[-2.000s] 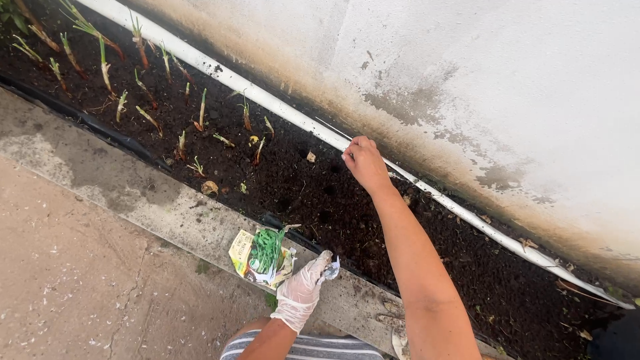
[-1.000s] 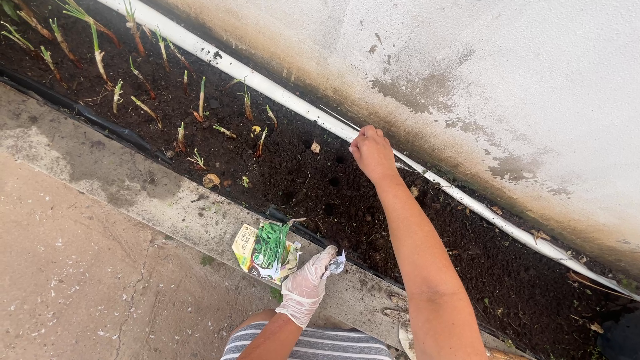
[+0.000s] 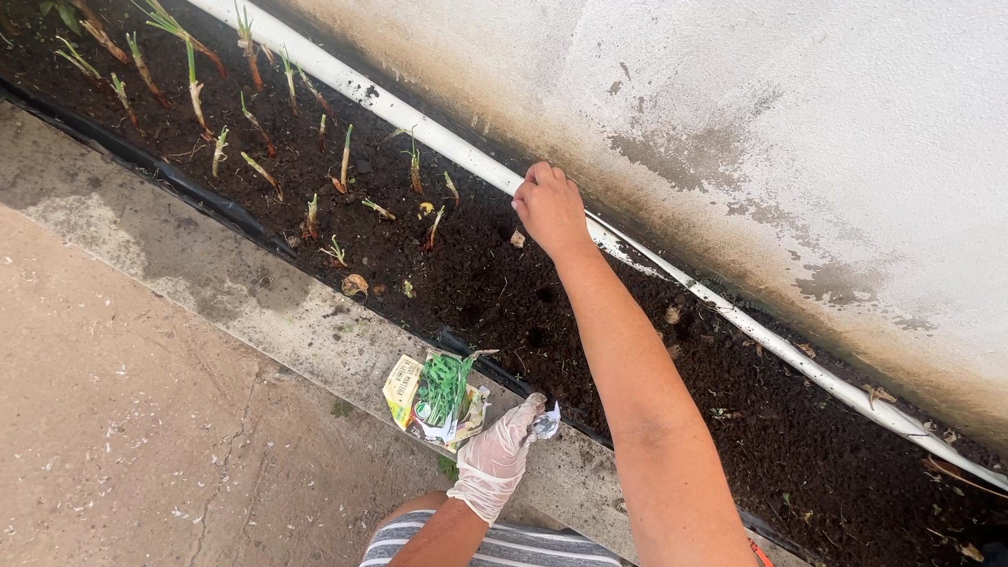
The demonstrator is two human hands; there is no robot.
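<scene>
My left hand (image 3: 496,457), in a thin translucent glove, holds a small crumpled silvery packet (image 3: 545,423) over the concrete curb. Just left of it, seed packets (image 3: 435,398) with printed green leaves lie on the curb. My bare right hand (image 3: 551,206) is above the far side of the soil bed, beside the white pipe (image 3: 441,142); its fingers are bunched together, and whether something small is between them cannot be told. Several small holes (image 3: 537,337) show in the dark soil between my hands. A dry leaf piece (image 3: 517,239) lies just below my right hand.
Cut onion-like plants (image 3: 344,161) stand in the bed at the upper left. A stained white wall (image 3: 772,142) runs behind the pipe. Black plastic sheeting (image 3: 213,201) lines the bed along the concrete curb (image 3: 236,291). Paved ground (image 3: 142,394) lies at the lower left.
</scene>
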